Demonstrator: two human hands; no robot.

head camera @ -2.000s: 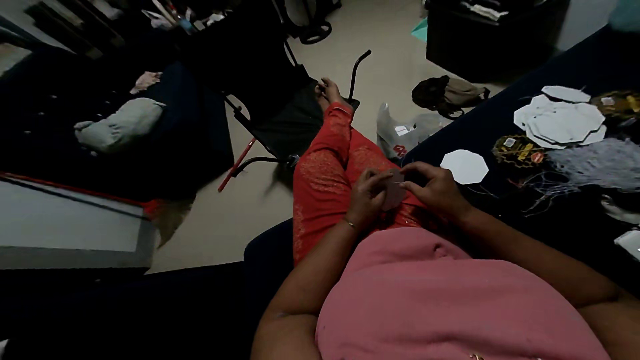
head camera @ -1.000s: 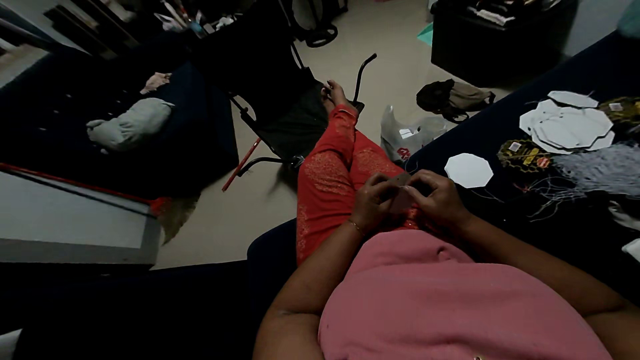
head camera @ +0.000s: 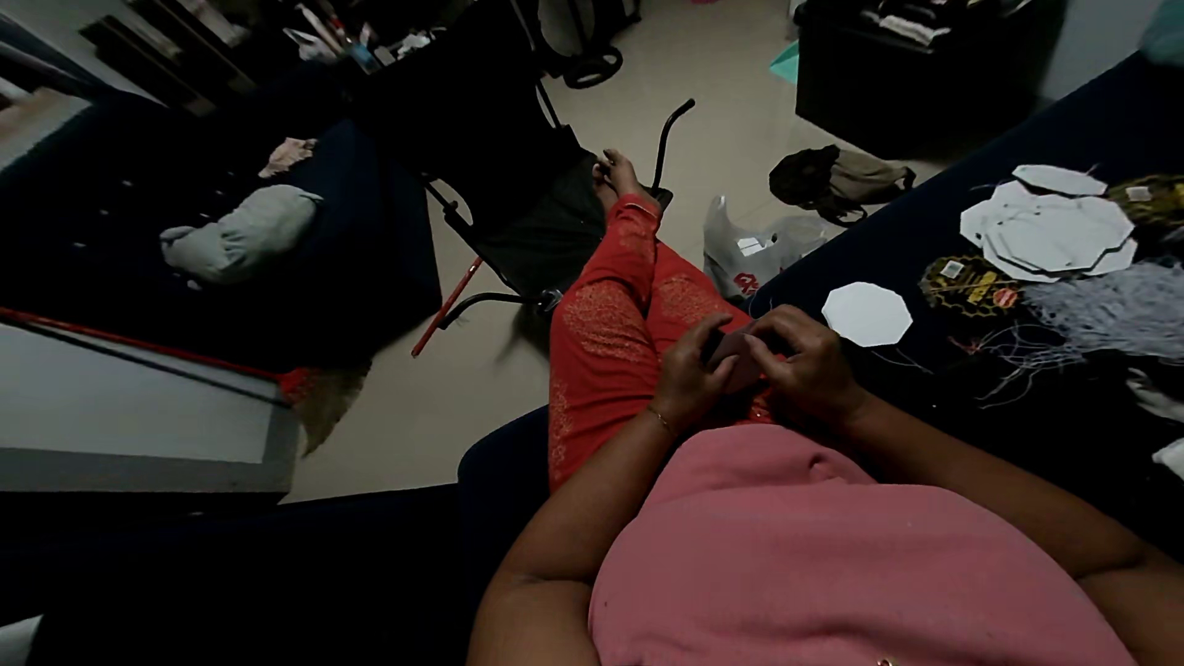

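Above my lap, my left hand (head camera: 694, 375) and my right hand (head camera: 803, 363) both grip a small, flat, dark piece (head camera: 737, 359) between thumbs and fingers; its material is too dim to tell. Just right of my right hand lies a white octagonal card (head camera: 867, 314) on the dark blue sofa seat. Farther right is a stack of similar white pieces (head camera: 1050, 227), with a dark patterned packet (head camera: 971, 285) in front of it. A tangle of pale grey thread (head camera: 1115, 310) spreads beside the packet, its loose ends trailing toward me.
My feet rest on a black folding chair (head camera: 546, 217). A plastic bag (head camera: 758, 245) and a dark and tan bag (head camera: 842, 180) are on the floor beyond the sofa. Grey cloth (head camera: 242, 233) lies on dark blue furniture at left, near a broom (head camera: 326, 393). A black box (head camera: 916, 83) stands at back right.
Both hands stay together over my lap around the dark piece, with only small shifts of the fingers. The things on the sofa have not moved.
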